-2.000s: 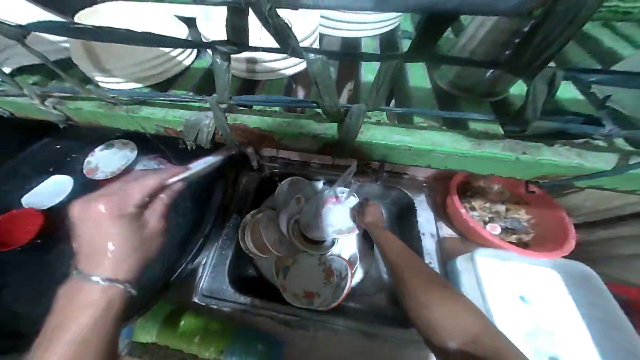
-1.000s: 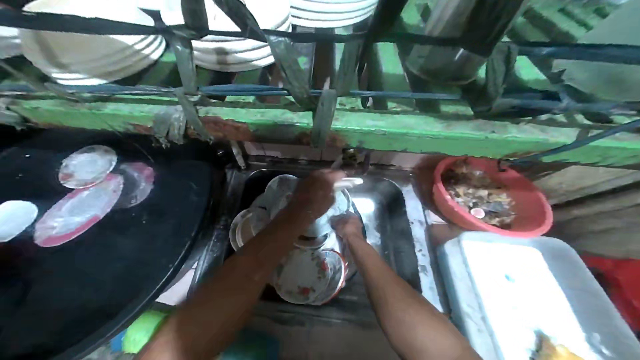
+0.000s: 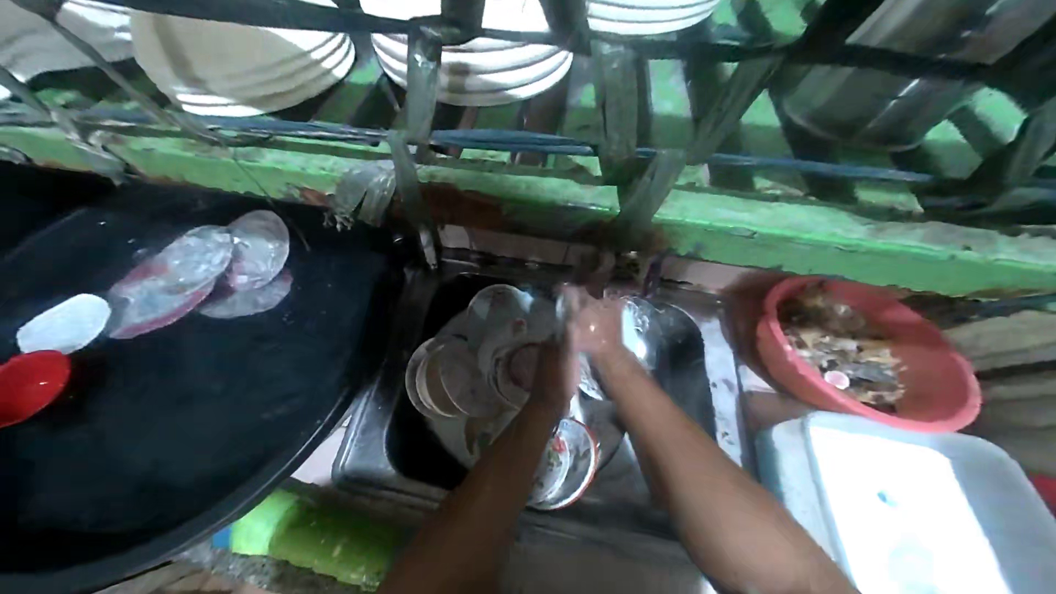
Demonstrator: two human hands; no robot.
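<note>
A metal sink [image 3: 716,388] holds a heap of small dishes and bowls. My left hand [image 3: 561,355] is over the heap, blurred and seen edge-on. Close beside it, at the back of the sink, is my right hand [image 3: 598,320], also blurred. The two hands meet or nearly meet, and what lies between them cannot be made out. A flower-patterned bowl [image 3: 569,462] with a red rim lies below my left hand. Stacked saucers [image 3: 445,375] lean at the left of the heap, and a shiny rounded surface [image 3: 639,326] shows just right of my right hand.
On a large black round surface [image 3: 272,396] at the left lie clear dishes [image 3: 177,272], a white dish [image 3: 64,323] and a red bowl [image 3: 31,384]. A pink basin [image 3: 932,371] of scraps and a pale plastic container [image 3: 932,503] stand right. Plates [image 3: 247,58] sit behind a slatted green rack.
Two seconds ago my left hand was over the black surface at the left; now it is in the sink beside my right hand. Several clear dishes now lie overlapped on the black surface.
</note>
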